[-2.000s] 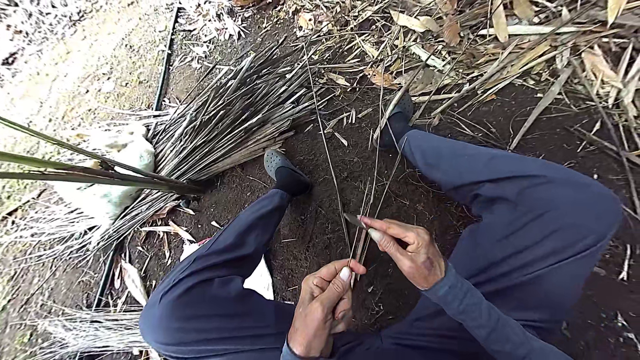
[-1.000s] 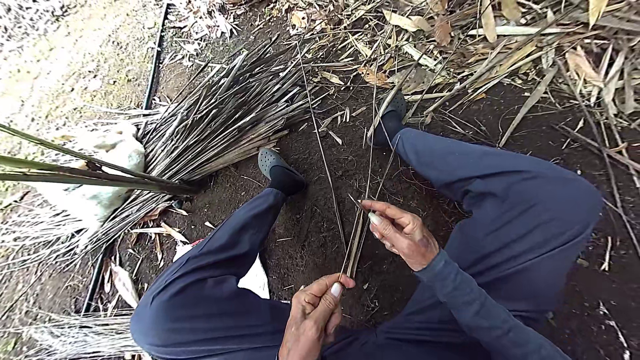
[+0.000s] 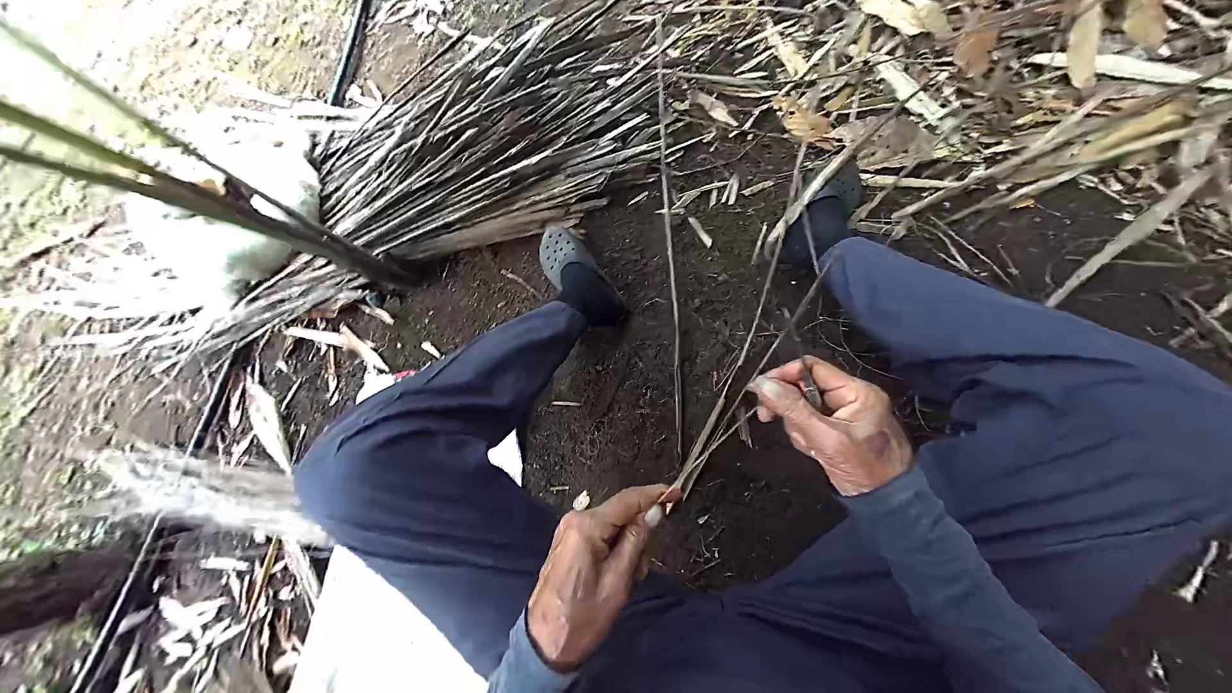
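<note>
Between my knees, my left hand pinches the near ends of several thin dry plant strips, which fan out upward and away over the soil. My right hand is up and to the right of it, its fingers curled around a small knife, most of which the fingers hide. One of the strips passes close by the right thumb; whether the thumb touches it is unclear. A long single strip stands apart at the left of the fan.
A large pile of dry strips lies at upper left beside a white sack and green stems. A black hose runs along the left. Dry leaves litter the upper right. My shoes rest on dark soil.
My right hand has moved away from my left, out to the right. The strips in my left hand are spread wider than before. My left hand keeps its hold.
</note>
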